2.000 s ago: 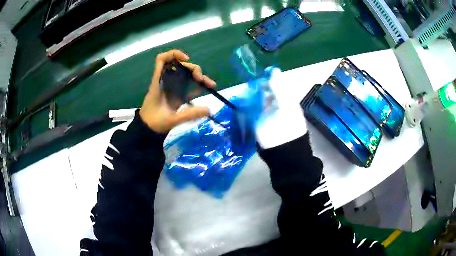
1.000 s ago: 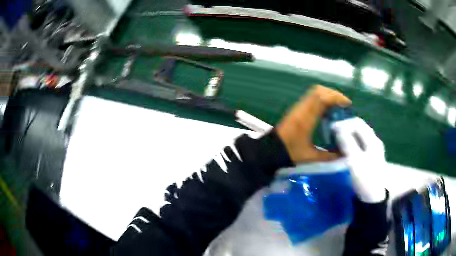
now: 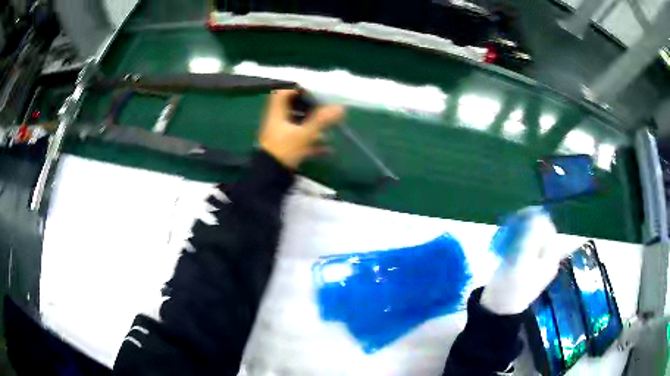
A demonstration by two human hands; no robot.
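My left hand [image 3: 294, 132], bare and blurred, is over the green belt. It grips a dark phone middle frame [image 3: 301, 106], whose thin edge runs down to the right and whose middle looks see-through. My right hand [image 3: 527, 261], in a white glove, is at the bench edge on the right. A piece of blue film [image 3: 507, 233] is at its blurred fingers. A pile of peeled blue film [image 3: 389, 286] lies on the white bench cover [image 3: 121, 250] between my arms.
Stacked phone units [image 3: 577, 312] stand right of my glove. Another blue-faced phone [image 3: 567, 178] lies on the belt [image 3: 455, 191]. A dark guide rail [image 3: 213, 84] and an open carrier [image 3: 163, 114] are at the left. A black tray [image 3: 352, 16] is beyond the belt.
My hands, together one second ago, are now apart: left over the belt with the frame, right near the stacks. The view has shifted right; the belt phone and more of the stacks show.
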